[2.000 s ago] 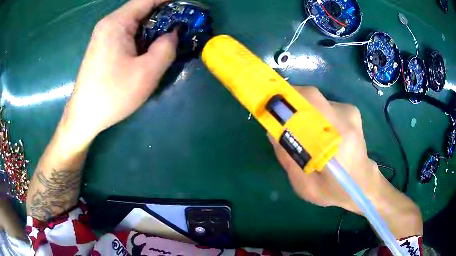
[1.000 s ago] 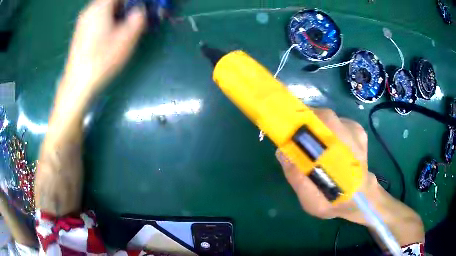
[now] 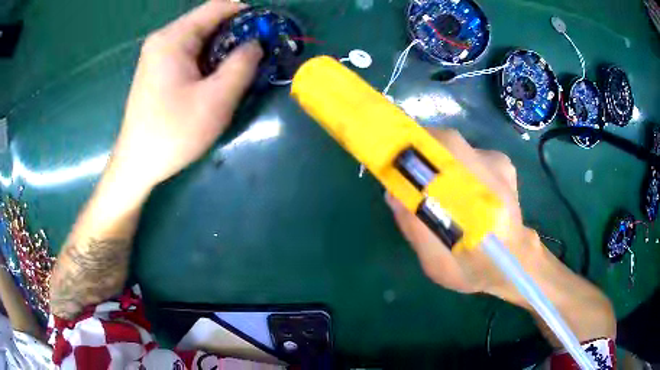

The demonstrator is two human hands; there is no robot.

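My left hand (image 3: pixel 184 90) grips a round circuit board assembly (image 3: pixel 278 47) at the top, left of centre, thumb on its face. A red wire and a white lead with a pale disc (image 3: pixel 360 58) show at its right side. My right hand (image 3: pixel 463 217) is closed around the yellow hot glue gun (image 3: pixel 391 137), which points up and left at the held board. The gun's nozzle is hidden from view. A translucent glue stick (image 3: pixel 532 293) runs from the gun's rear to the lower right.
Several round board assemblies (image 3: pixel 530 88) with white leads lie at the upper right and right edge. A black cord (image 3: pixel 553 181) curves below them. A smartphone (image 3: pixel 253 336) lies at the bottom edge. Small red and gold parts (image 3: pixel 29 249) are at left, beside another person's arm (image 3: pixel 13 300).
My left hand has come back right and down from the upper left, holding a board with a red wire and white lead showing. The gun has shifted slightly left and up since one second ago.
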